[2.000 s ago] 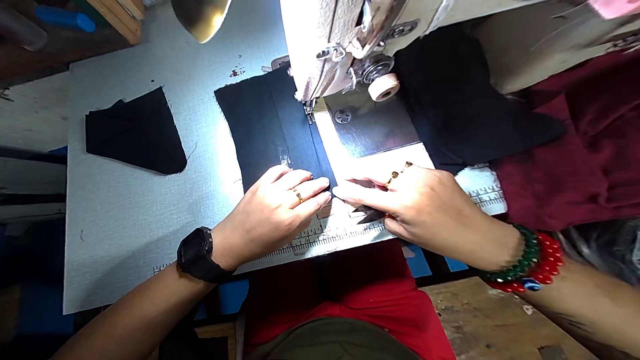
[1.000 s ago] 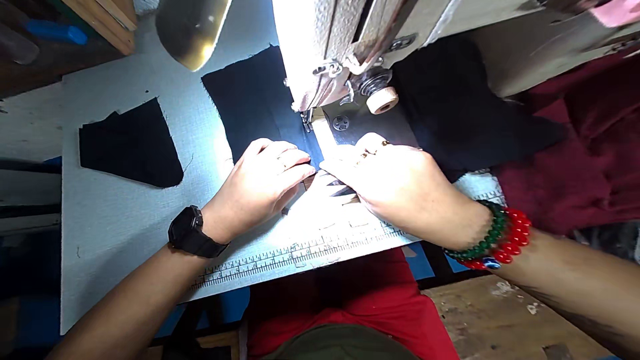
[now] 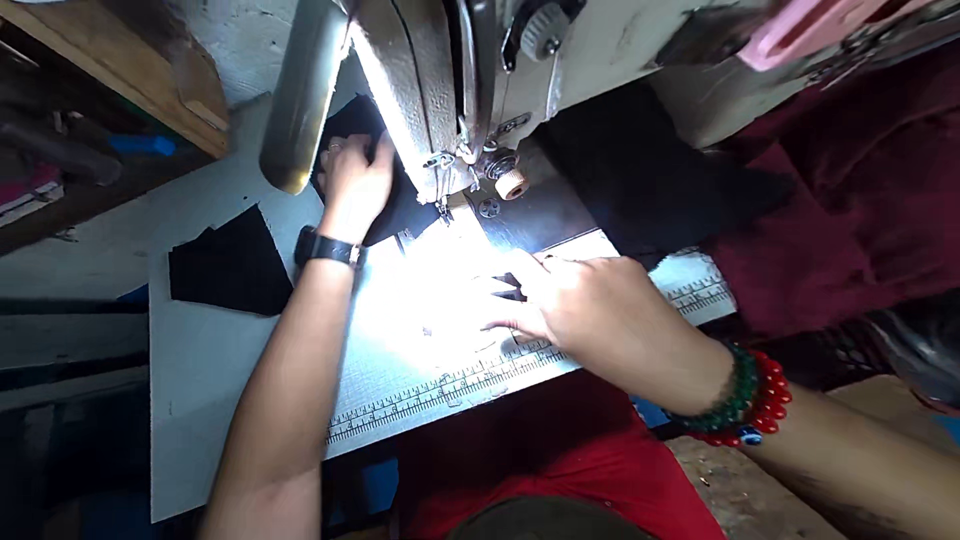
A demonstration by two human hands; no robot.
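My left hand (image 3: 356,176) lies on the dark fabric piece (image 3: 401,214) behind and left of the needle area, with its fingers spread on the cloth. The sewing machine's presser foot (image 3: 445,210) stands at the near edge of that fabric. My right hand (image 3: 570,300) is over the table in front of the machine, thumb and fingers around small dark pointed blades or tips (image 3: 506,287); glare hides what exactly they belong to. A second dark fabric piece (image 3: 229,266) lies flat on the left of the table.
The sewing machine head (image 3: 427,90) and a metal lamp shade (image 3: 300,97) hang over the table. A printed ruler scale (image 3: 450,386) runs along the near edge. Black cloth (image 3: 660,172) and maroon cloth (image 3: 862,202) lie to the right. A wooden box (image 3: 127,67) is at upper left.
My left hand has moved from in front of the needle to behind and left of it. The dark fabric has shifted away from me, past the presser foot. My right hand has come away from the fabric.
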